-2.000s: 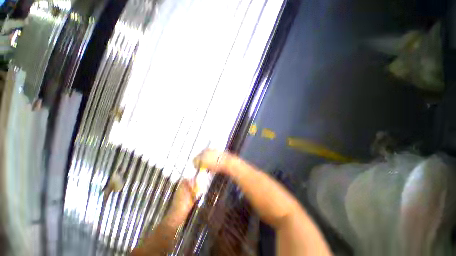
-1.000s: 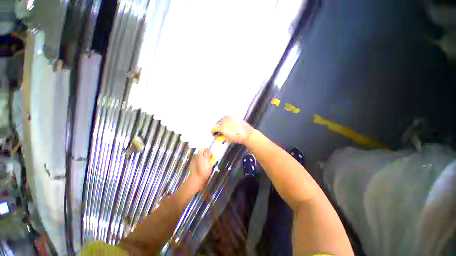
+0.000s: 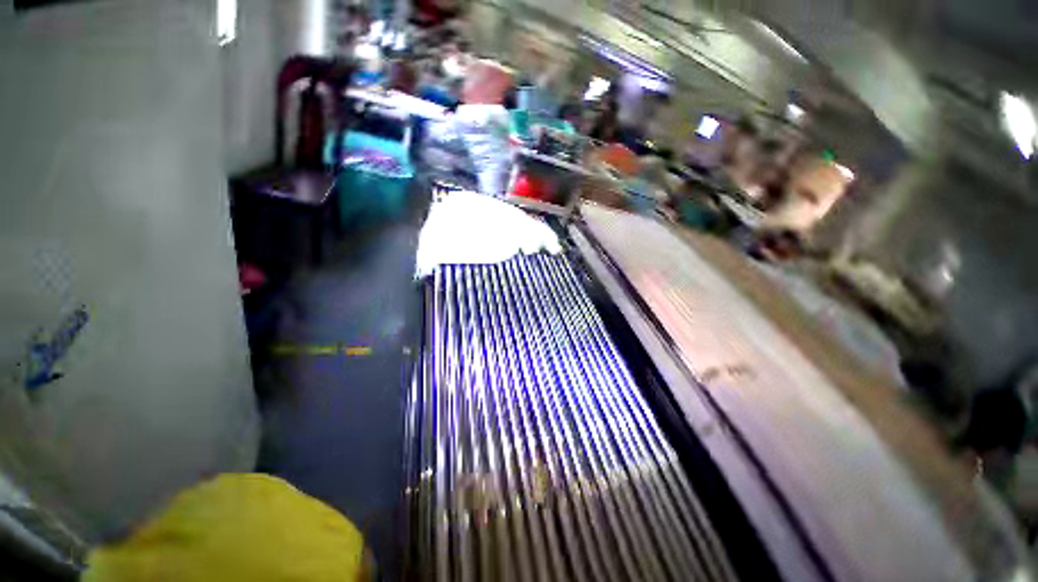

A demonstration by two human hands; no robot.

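Note:
White fabric (image 3: 484, 230) lies in a rumpled heap at the far end of the long rack. The bare silver metal bars (image 3: 524, 387) run from it towards me, parallel with dark gaps between them. Tan clips (image 3: 535, 483) sit blurred on the bars near the lower middle. A yellow sleeve shows at the lower left, but neither my left hand nor my right hand can be seen.
A pale beige-grey covered rack (image 3: 774, 398) runs along the right. A dark red chair (image 3: 305, 159) and a teal bin (image 3: 376, 188) stand at the back left. A pale wall or panel (image 3: 125, 262) fills the left, beside the dark floor (image 3: 324, 398) with a yellow line.
The view has swung up and along the rack, now showing the workshop. Both hands, earlier at the fabric's edge over the bars, have left the picture. The fabric now appears far off.

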